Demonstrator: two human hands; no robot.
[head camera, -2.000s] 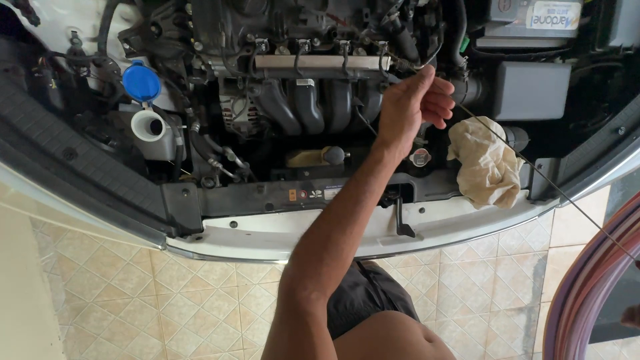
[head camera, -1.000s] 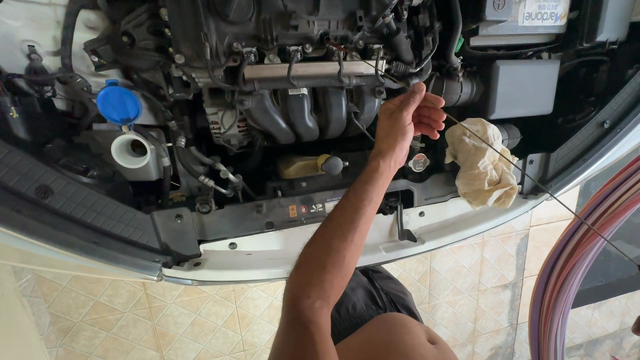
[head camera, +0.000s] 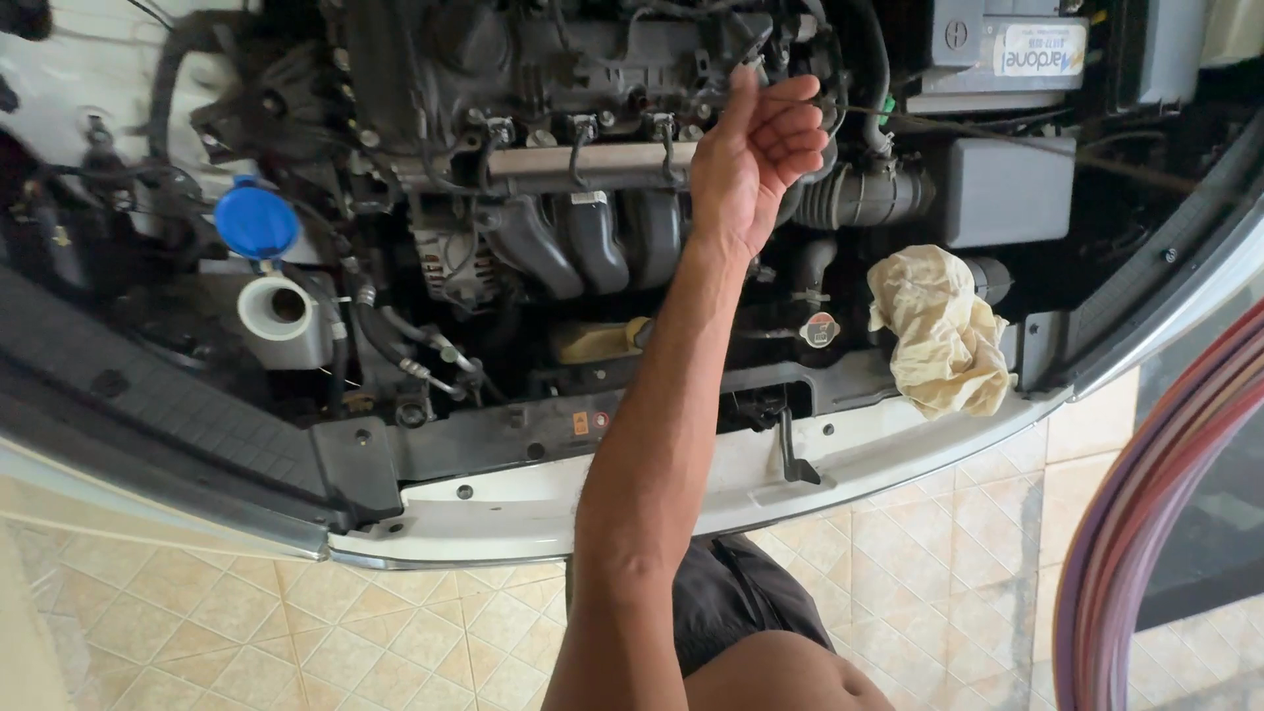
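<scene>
Over the engine's upper right, my left hand (head camera: 755, 158) is palm up, its thumb and fingertips pinched together at a long thin rod, possibly a dipstick. The thin rod (head camera: 987, 136) runs right from behind the fingers and blurs near the car's fender. The pinched end is partly hidden. Left of the wrist lies the metal fuel rail (head camera: 583, 161), with black intake runners (head camera: 602, 242) below it. A ribbed air intake hose (head camera: 854, 197) is right of my hand. My right hand is out of view.
A crumpled cream cloth (head camera: 938, 331) rests on the front panel beside the radiator cap (head camera: 820, 330). At left, a white reservoir neck (head camera: 276, 308) stands uncovered under its blue cap (head camera: 257, 219). Battery (head camera: 1037, 59) sits upper right; coiled hoses (head camera: 1116, 523) are lower right.
The rod's right part has swung up from a downward slant to nearly level. Part of my right hand, at the right edge two seconds ago, is gone from view. My left hand stays near the same engine area.
</scene>
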